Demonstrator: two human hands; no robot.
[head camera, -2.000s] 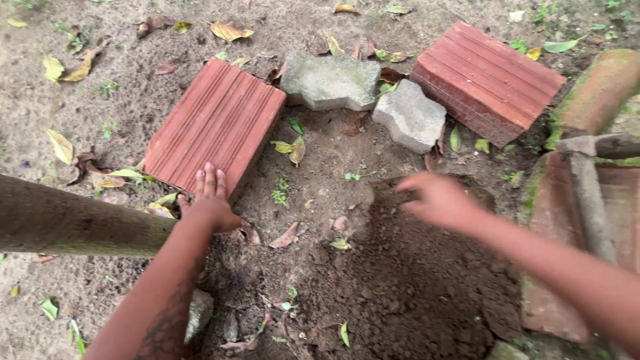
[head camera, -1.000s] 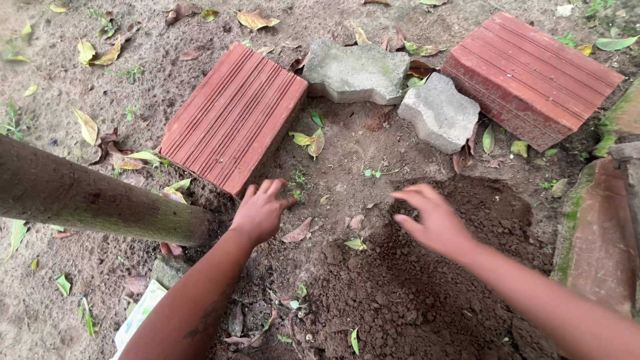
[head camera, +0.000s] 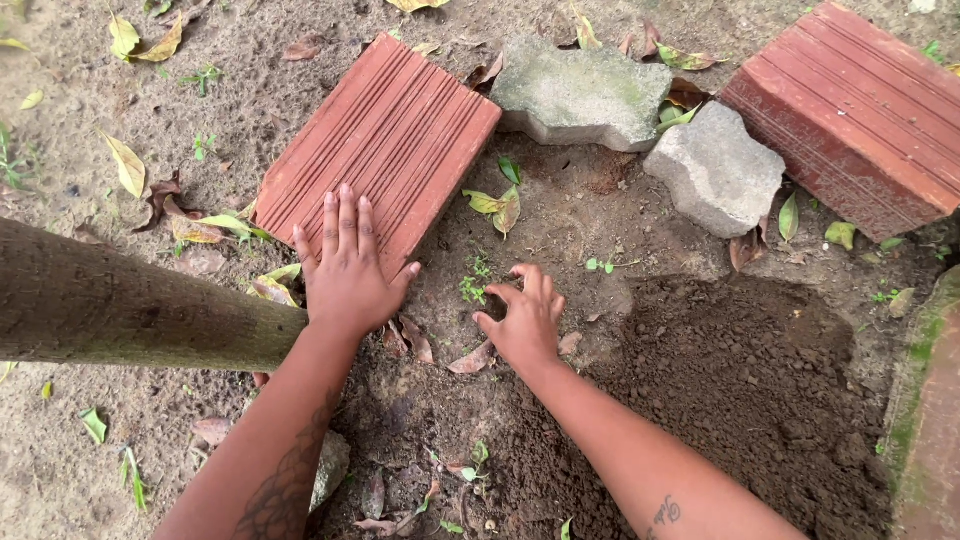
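My left hand lies flat on the lower end of a ridged red clay block, its fingers a little apart and gripping nothing. Just right of it, my right hand is over the soil with curled fingers and a spread thumb, beside a small green weed; whether its fingertips touch the weed I cannot tell. Two grey concrete paver pieces, one mossy and one smaller, lie between the left block and a second red clay block at the upper right.
A tree trunk comes in from the left, close to my left forearm. Loose dark soil fills a shallow hollow on the right. A mossy reddish slab edges it at the far right. Behind my left forearm a stone partly shows.
My left hand has gone from the soil beside the left block's lower end onto its top face. My right hand has moved left, from the edge of the dark soil to beside the weed.
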